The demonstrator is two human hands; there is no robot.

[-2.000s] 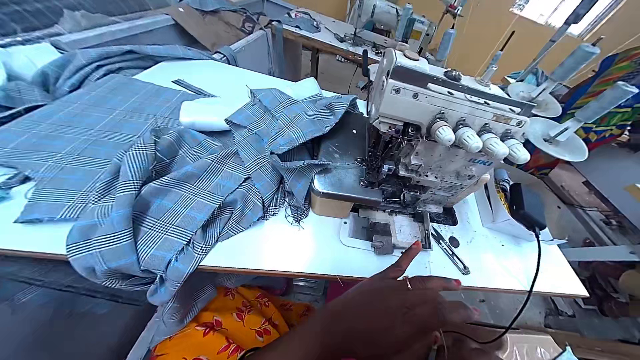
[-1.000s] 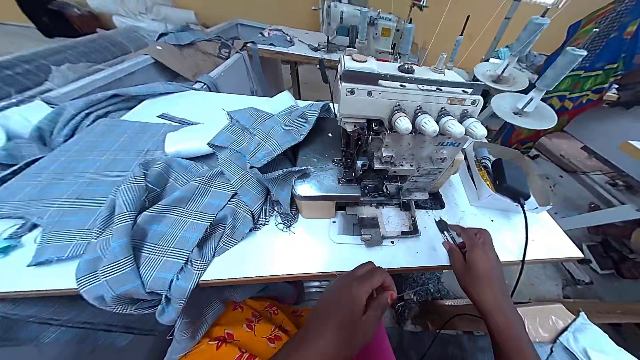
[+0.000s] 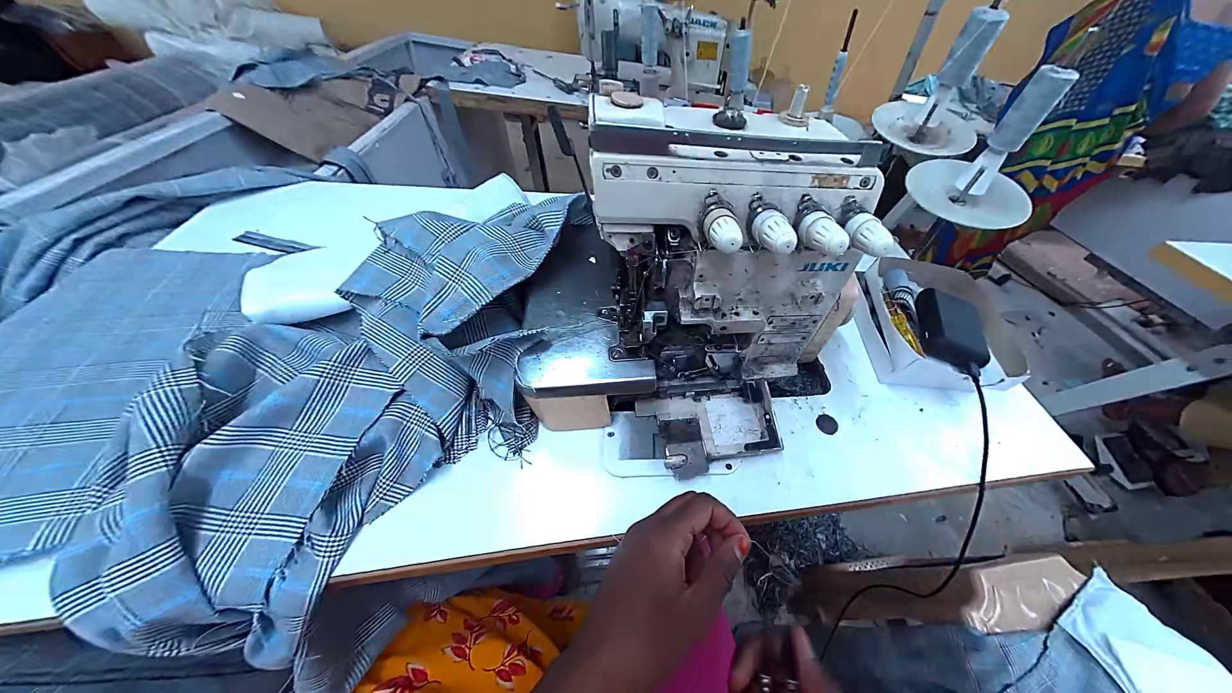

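Note:
My left hand (image 3: pixel 679 568) is just in front of the table's front edge, below the overlock machine. Its thumb and forefinger are pinched together, with a faint thin thread at the tips. My right hand (image 3: pixel 780 659) is low at the bottom edge, blurred and partly cut off; what it holds cannot be told. The white Juki overlock machine (image 3: pixel 736 192) stands on the white table (image 3: pixel 539 510), its front looper area exposed and its hinged front cover (image 3: pixel 736 423) lowered. Left of it lies a heap of grey-blue checked fabric (image 3: pixel 289 443), touching the machine's metal work plate (image 3: pixel 577 361).
A white box (image 3: pixel 905 356) with a black adapter (image 3: pixel 951 327) stands to the right, its cable (image 3: pixel 982 462) hanging over the edge. Thread cones (image 3: pixel 1035 106) rise behind. Another sewing machine (image 3: pixel 674 48) stands at the back. A person in patterned cloth (image 3: pixel 1088 115) is at right.
The small metal hand tool lay on the table two seconds ago and was in my right hand one second ago. My right hand has since moved down and left, off the tabletop.

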